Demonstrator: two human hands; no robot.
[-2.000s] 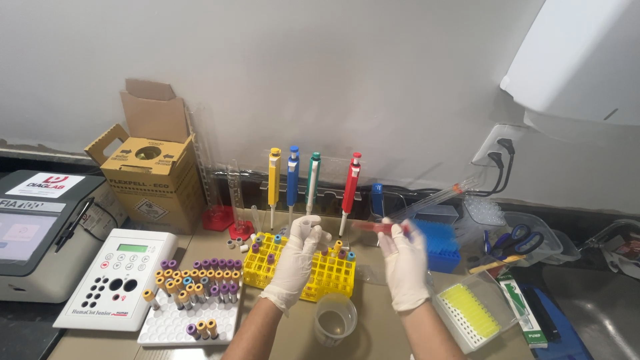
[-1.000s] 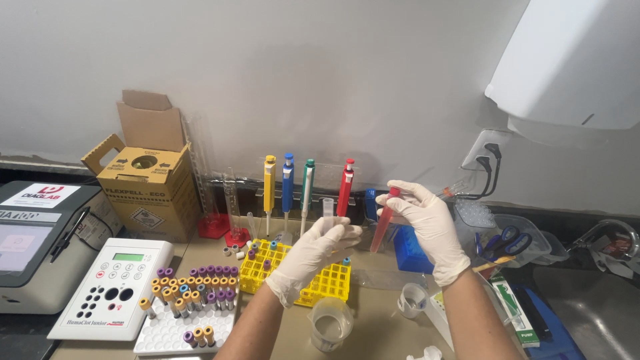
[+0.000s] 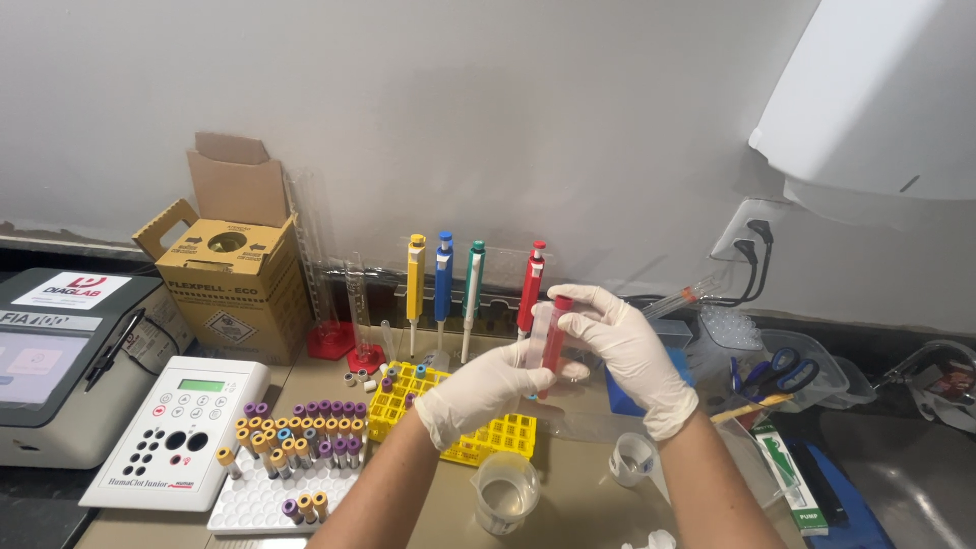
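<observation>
My gloved left hand [image 3: 488, 389] holds a clear, frosted-looking tube or strip [image 3: 540, 335] upright, and its fingers also touch the lower part of a red tube. My gloved right hand [image 3: 629, 347] grips that red-capped tube [image 3: 557, 328] near its top. The two pieces stand side by side between my hands. Below and behind my left hand is a yellow tube rack [image 3: 488, 446] with a few capped tubes. A clear plastic beaker [image 3: 507, 496] stands below my hands, and a smaller cup [image 3: 631, 460] is under my right hand. The exact kind of clear piece cannot be told.
Yellow [image 3: 415, 286], blue [image 3: 444, 286], green [image 3: 473, 290] and red [image 3: 532, 293] pipettes hang behind. At left are a white tray of capped blood tubes [image 3: 259, 503], a coagulation analyzer [image 3: 175, 435] and a cardboard sharps box [image 3: 236, 297]. Scissors [image 3: 785, 374] lie in a right-hand container.
Two seconds ago my hands were apart, the right one blurred beside a red tube. They have since come together, and the red tube now stands upright beside the clear piece.
</observation>
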